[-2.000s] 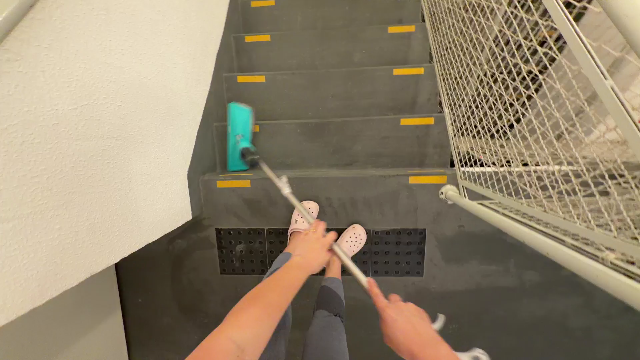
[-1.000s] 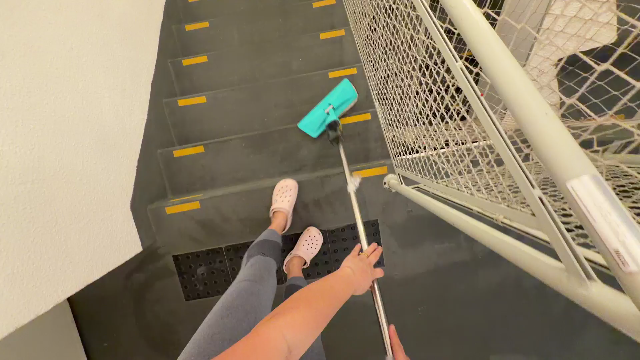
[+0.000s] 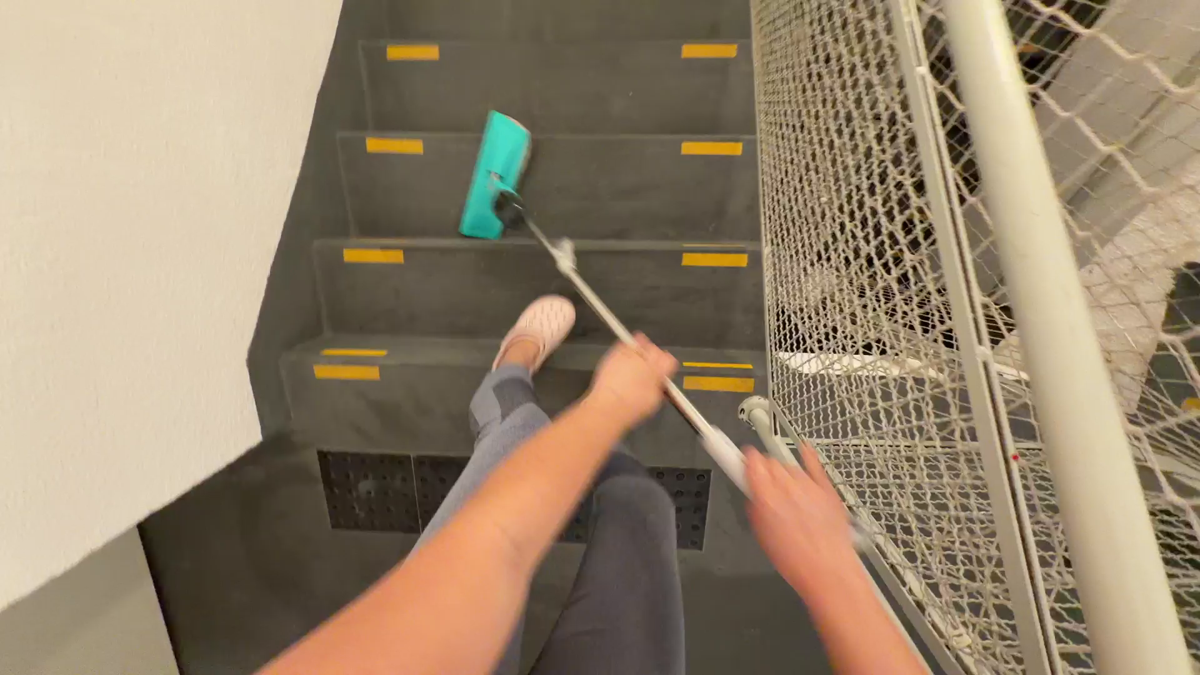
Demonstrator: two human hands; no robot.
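A flat mop with a teal rectangular head (image 3: 495, 175) rests against the dark stairs left of their middle, its metal pole (image 3: 600, 305) slanting down to the right. My left hand (image 3: 634, 379) is closed around the middle of the pole. Lower down, my right hand (image 3: 795, 502) is on the pale upper part of the pole; it is blurred, but its fingers lie over the handle. One pink clog (image 3: 544, 326) shows on a step, below the mop head. The other foot is hidden.
Dark steps carry yellow strips (image 3: 373, 256) near both sides. A white wall (image 3: 141, 234) bounds the left. On the right stand a pale metal handrail (image 3: 1041, 244) and white netting (image 3: 844, 187). A black studded floor strip (image 3: 370, 487) lies below the stairs.
The mop head has moved from the right side of the stairs to left of their middle. One foot has stepped up. My right hand, mostly out of view a second ago, shows fully.
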